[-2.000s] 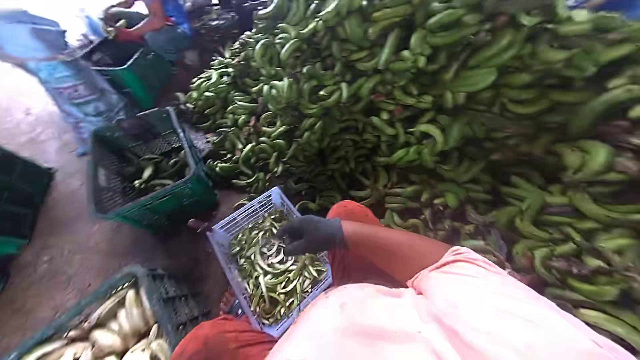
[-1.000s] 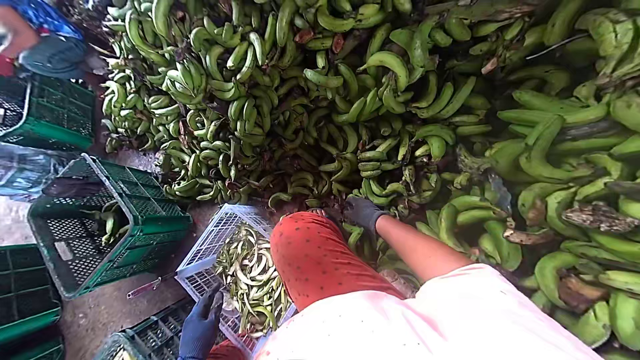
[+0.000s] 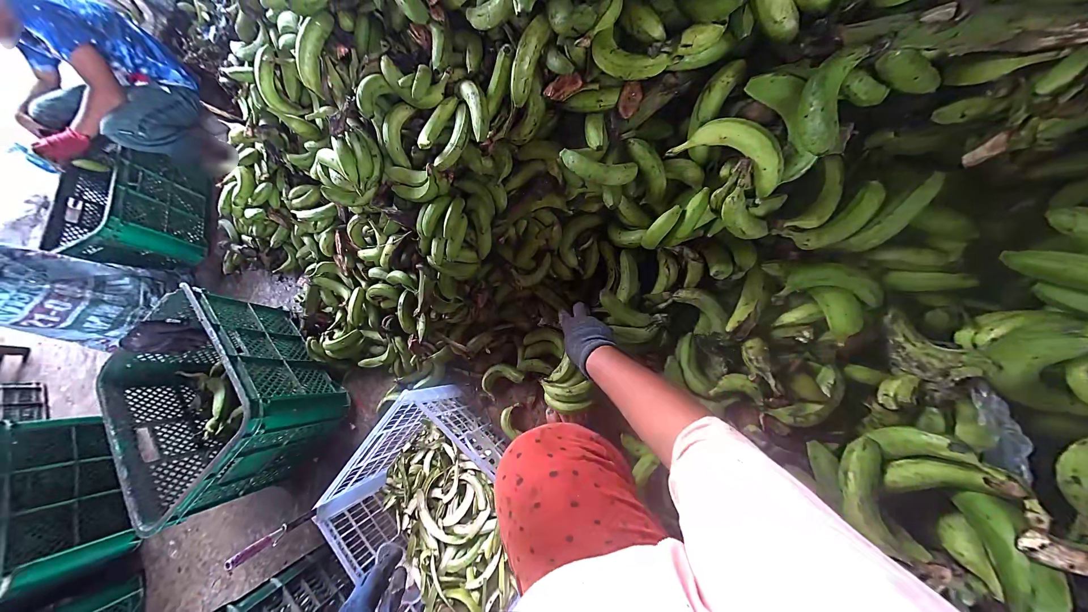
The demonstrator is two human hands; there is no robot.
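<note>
My right hand, in a dark grey glove, reaches into the large heap of green plantains; its fingertips lie among the fruit, and whether they grip one I cannot tell. My left hand, in a blue-grey glove, is at the bottom edge, partly cut off, beside a light blue plastic crate. Peel strips fill much of that crate, which stands tilted by my red-clad knee. A small cluster of green plantains lies just below my right hand.
A green crate with a few plantains stands at the left, near other green crates and a printed sack. A tool with a purplish handle sticks out by the blue crate. At upper left a person in red gloves crouches at a crate.
My right hand has left the peel crate, where it was two seconds ago, and now reaches farther into the plantain heap. My left hand has come into view. The view has swung right.
</note>
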